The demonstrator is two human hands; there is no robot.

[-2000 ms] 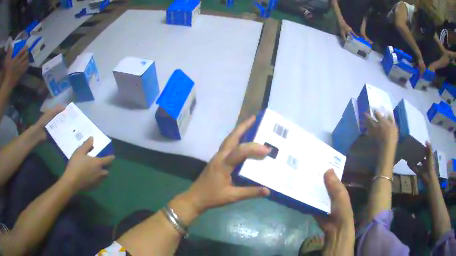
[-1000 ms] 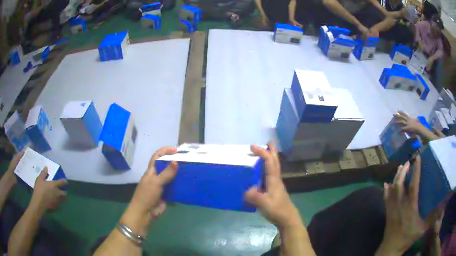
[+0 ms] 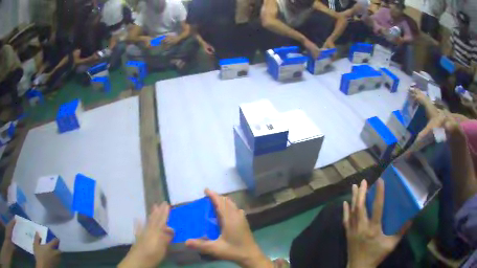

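Observation:
A retail box [image 3: 192, 222] with a bright blue face towards me is low in the middle of the view, between my hands. My left hand [image 3: 151, 235], blurred, is against its left side. My right hand [image 3: 227, 230] grips its right side, with the thumb across the lower edge and the fingers at the top right corner. A paler lower part of the box shows dimly beneath the blue face.
Larger printed boxes [image 3: 303, 152] stand grouped on the white sheet [image 3: 193, 141], one smaller box on top. Blue and white boxes [image 3: 90, 204] stand on the left sheet. At right, a neighbour's hands hold an opened box [image 3: 400, 193]. People sit around the far side.
The view has swung right and up. The box has turned from its long blue side to a shorter blue face. The neighbour's box at right now shows its open inside.

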